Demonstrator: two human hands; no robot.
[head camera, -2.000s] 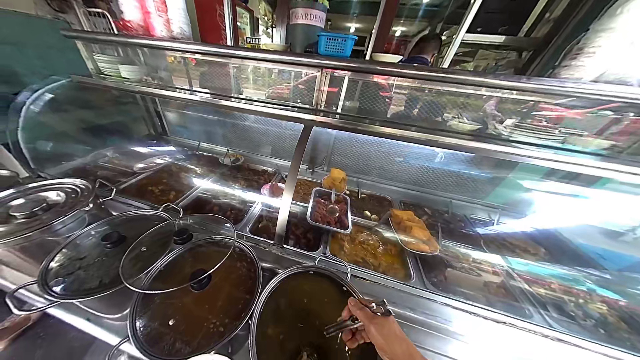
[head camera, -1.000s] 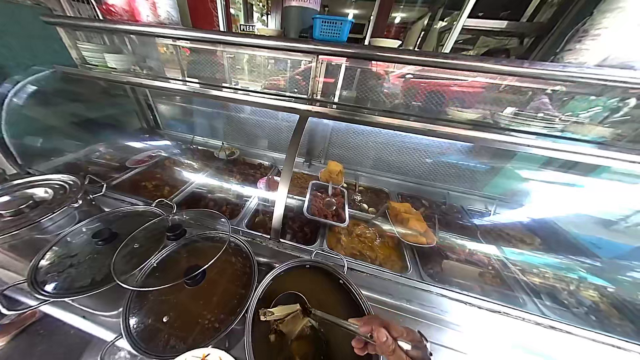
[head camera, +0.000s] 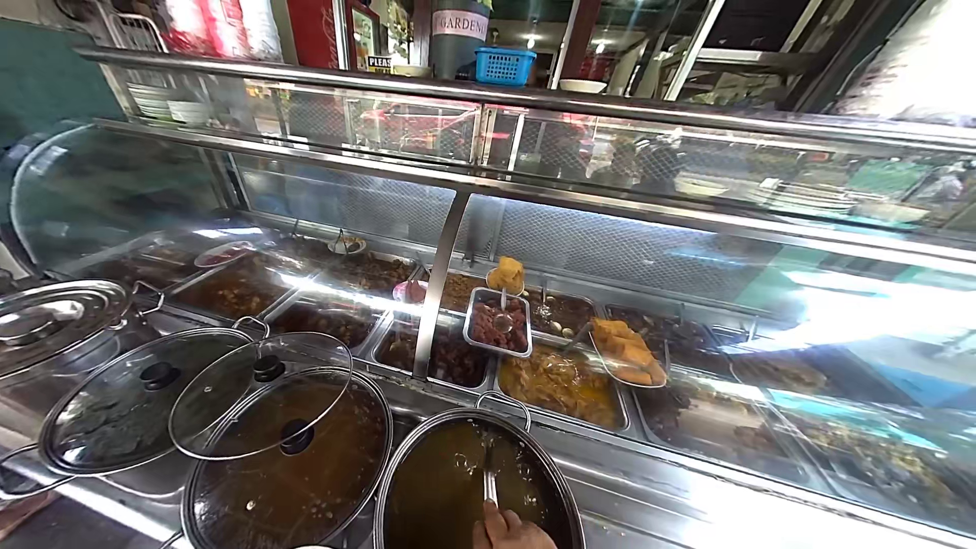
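Note:
My right hand, at the bottom edge over the open pot, is closed on the metal handle of a ladle. The ladle's bowl is hidden in the brown broth of the pot. Just left of it stands a pot of reddish-brown soup under a glass lid. A loose glass lid lies tilted over that one and partly over another lidded pot. The rim of a white dish shows at the bottom edge. My left hand is not in view.
Behind the pots runs a curved glass display case with a steel frame post. Inside are trays of cooked dishes, a small tray of red meat and a plate of yellow fried pieces. A steel pot lid is at far left.
One second ago the ladle held light-coloured pieces above the broth; now its bowl is under the surface. My right hand has moved lower in the view.

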